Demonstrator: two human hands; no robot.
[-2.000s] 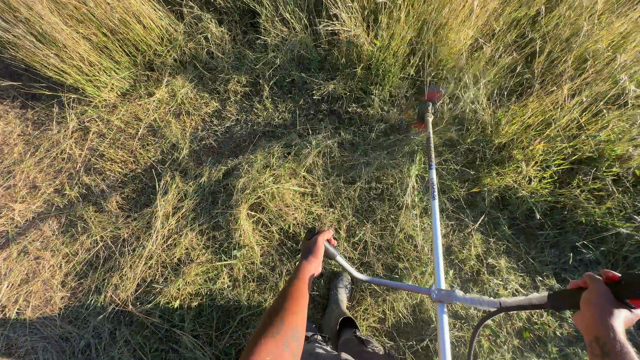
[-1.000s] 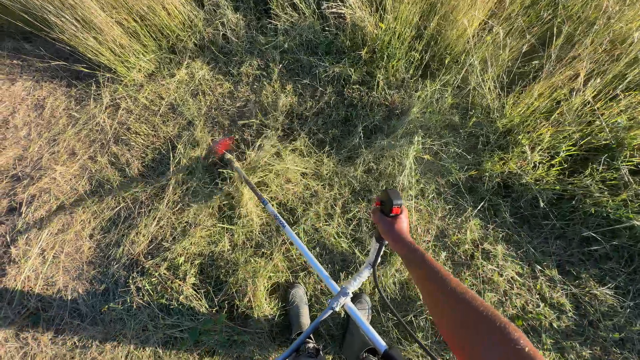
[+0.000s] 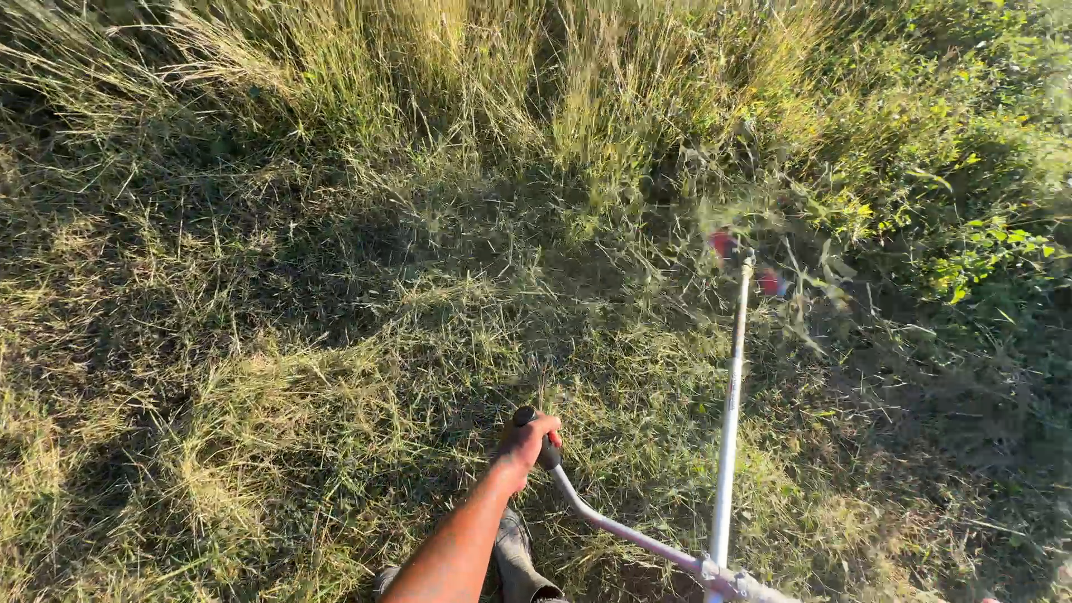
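My left hand (image 3: 529,445) is closed around the dark grip (image 3: 548,452) at the left end of a brush cutter's handlebar (image 3: 620,529). The bar curves down to a clamp on the long metal shaft (image 3: 732,419), which runs up and slightly to the right. At its far end the red and dark cutting head (image 3: 745,255) is low among the grass, blurred, with loose cuttings flying around it. My right hand is outside the view, and the right side of the handlebar leaves at the bottom edge.
Tall standing grass (image 3: 469,75) spans the top, with leafy green weeds (image 3: 997,251) at the right. Cut grass (image 3: 285,410) covers the ground at left and around my boots (image 3: 517,557). Shadow lies over part of the ground.
The cutting head has swung from the left over to the right since one second ago, when it was left of my boots. My left hand and its grip have come back into view; my right hand has left it.
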